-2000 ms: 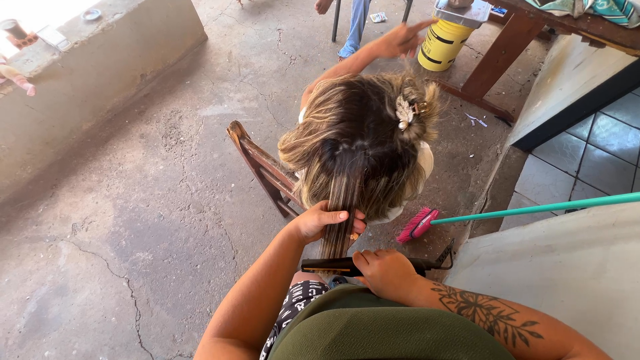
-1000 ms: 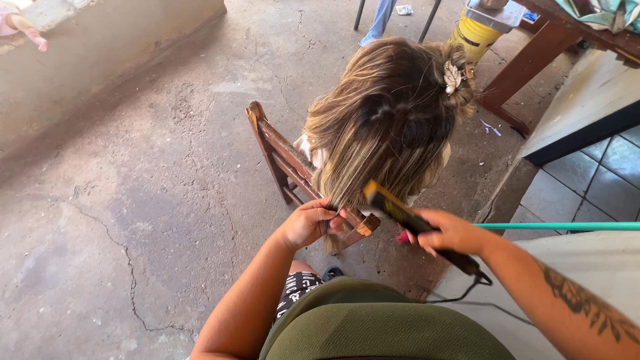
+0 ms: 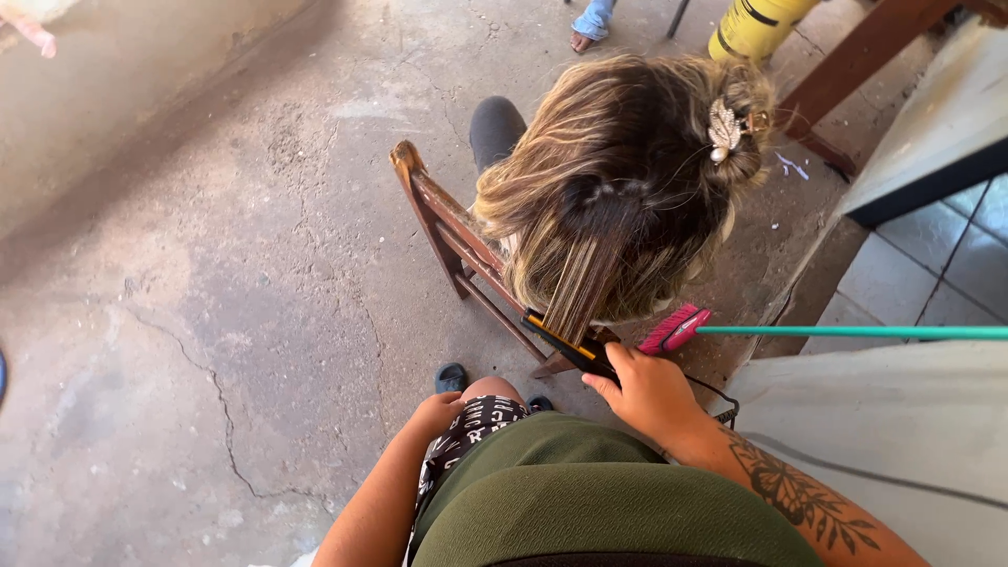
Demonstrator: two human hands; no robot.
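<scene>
A seated person's streaked hair fills the upper middle, part of it gathered at the right by a leaf-shaped hair clip. My right hand grips a black and yellow hair straightener, whose plates are clamped across a flat, straight lock near the seat back. From its handle a dark cord runs to the right. Down by my thigh, over the patterned shorts, rests my left hand; its fingers are partly hidden, and I cannot tell whether they are closed.
The wooden chair stands left of the hair. A pink broom head with a green handle lies at the right, beside a low pale wall. A yellow bucket, a wooden table leg and another person's foot are at the top.
My left hand has let go of the hair and moved down to my thigh. The straightener, held apart from the hair one second ago, is now clamped on a lock.
</scene>
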